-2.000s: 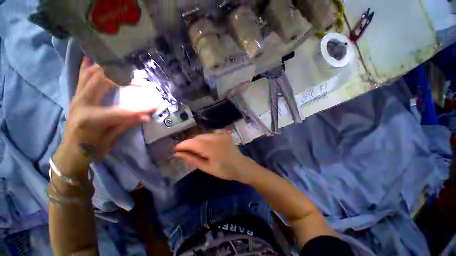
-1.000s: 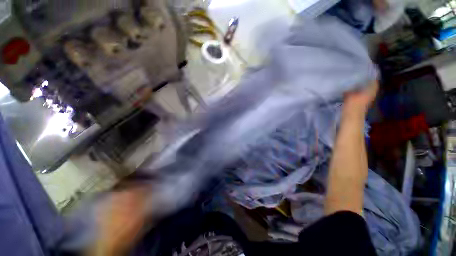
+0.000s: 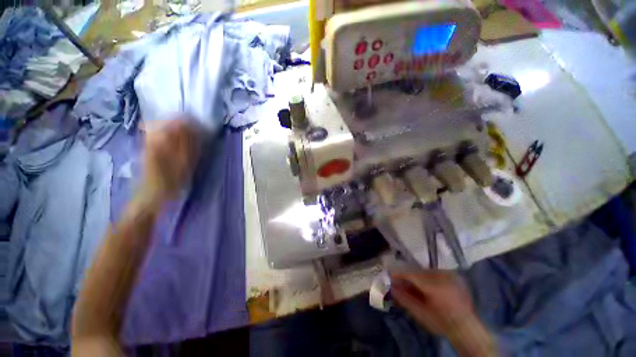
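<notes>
My left hand (image 3: 169, 157), blurred, grips a light blue-grey garment piece (image 3: 183, 77) at the left. Cloth shows above and below the hand. My right hand (image 3: 434, 298) is at the table's front edge, below the forked metal bracket (image 3: 443, 237). A small white scrap (image 3: 379, 291) shows at its fingertips; whether it is held is unclear. The overlock machine (image 3: 328, 136) stands between and beyond my hands. Its needle area (image 3: 326, 219) is brightly lit, and no cloth shows on the machine bed (image 3: 272, 202).
Purple-blue cloth (image 3: 220, 279) lies under the left pieces. More blue-grey cloth hangs at far left (image 3: 56, 244) and lies in a heap at lower right (image 3: 572, 293). A tape roll (image 3: 502, 188), red-handled snips (image 3: 530, 159) and a control panel with blue screen (image 3: 434, 39) are also present.
The view has swung left. The cloth that was stretched rightward between my hands is gone from there. My left hand is now at the left pieces, and my right hand is back at the table edge.
</notes>
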